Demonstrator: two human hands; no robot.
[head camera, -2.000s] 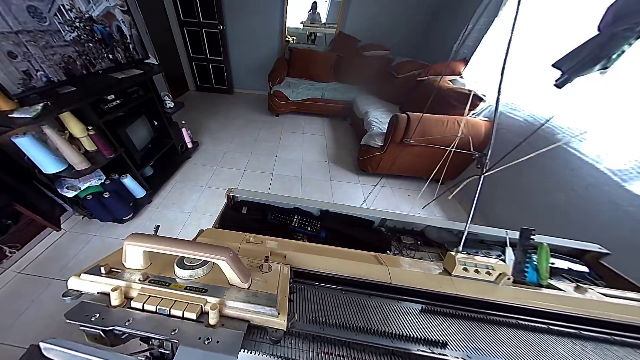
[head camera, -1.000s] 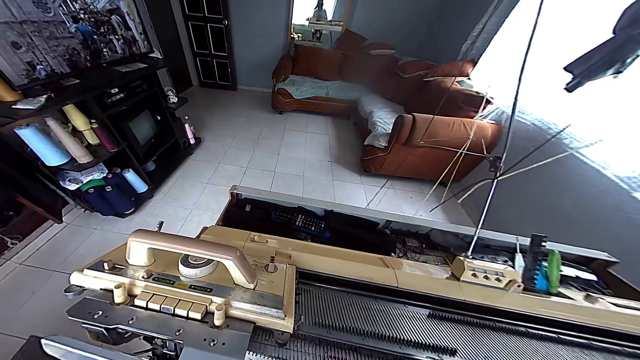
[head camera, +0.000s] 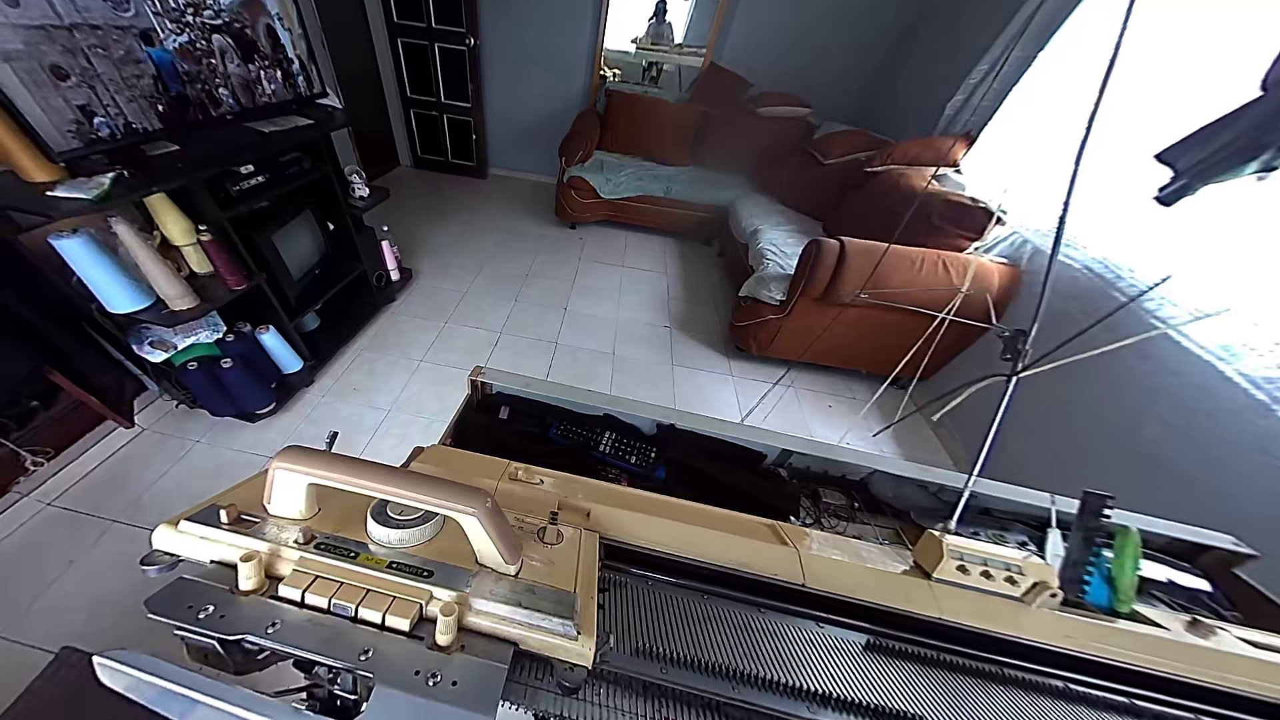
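Note:
Neither my left hand nor my right hand shows in the head view. A flat-bed knitting machine spans the lower part of the picture, its beige carriage (head camera: 400, 560) at the left end of the needle bed (head camera: 780, 640). The carriage has a brown and cream handle (head camera: 390, 475), a round dial (head camera: 404, 522) and a row of push buttons (head camera: 348, 600). Metal plates (head camera: 330, 640) are fixed at its near side. On the right, a thin yarn mast (head camera: 1040, 280) rises from a beige counter unit (head camera: 985, 568).
Behind the bed, a long trough (head camera: 700, 415) holds remote controls (head camera: 610, 445), dark cloth and cables. A green tool (head camera: 1126, 570) stands at its right. Yarn cones (head camera: 100, 270) fill a black shelf unit at left. Farther off are a brown sofa (head camera: 870, 300) and a tiled floor (head camera: 540, 320).

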